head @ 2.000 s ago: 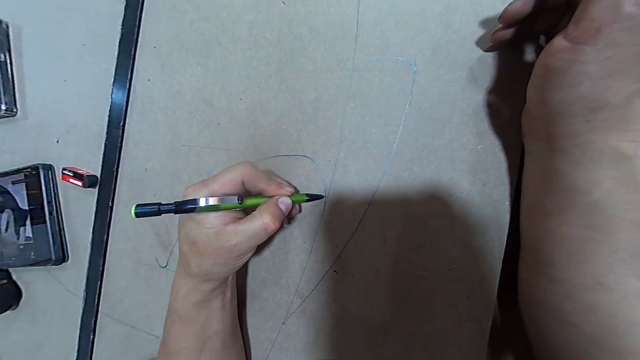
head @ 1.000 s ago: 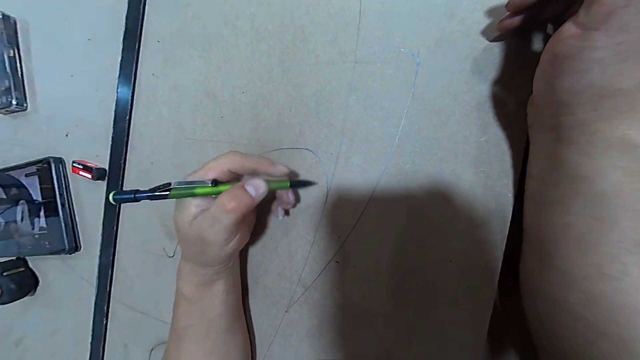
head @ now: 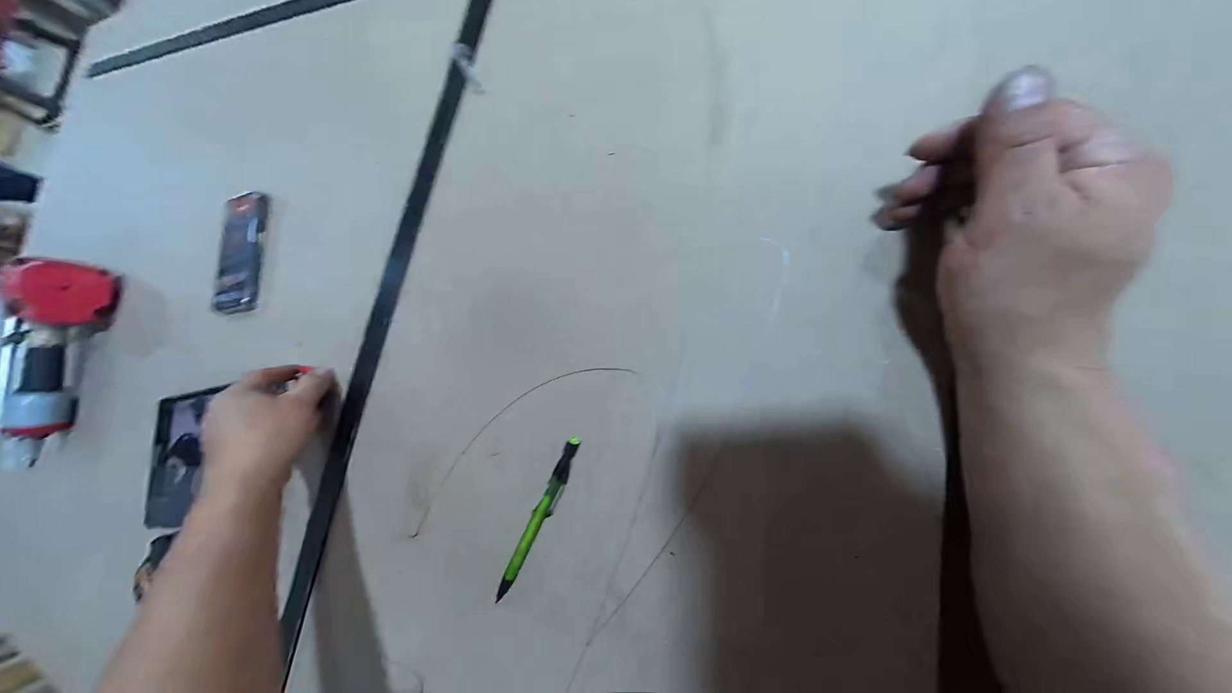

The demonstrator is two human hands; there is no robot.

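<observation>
My left hand (head: pixel 265 419) is at the left, its fingertips pinched on a small red block (head: pixel 305 370), mostly hidden by the fingers, just left of the black strip (head: pixel 393 279). A green mechanical pencil (head: pixel 534 525) lies on the tan board (head: pixel 577 241), tip toward the bottom. Around it the board bears thin drawn lines: an arc above and to its left, and a long narrow curved outline to its right. At the upper right my right hand (head: pixel 1044 183) has loosely curled fingers, thumb uppermost, with nothing seen in it; its lower side is partly hidden.
Behind my left hand lies a dark-framed device with a screen (head: pixel 173 481), partly covered. Above it is a small dark case (head: pixel 241 252). A red and grey power drill (head: pixel 48 346) lies at the far left. A dark object (head: pixel 149 568) is partly behind my left forearm.
My left hand has let go of the green pencil, which now lies on the board, and has moved left to the small red block. The view has shifted and shows more of the left side.
</observation>
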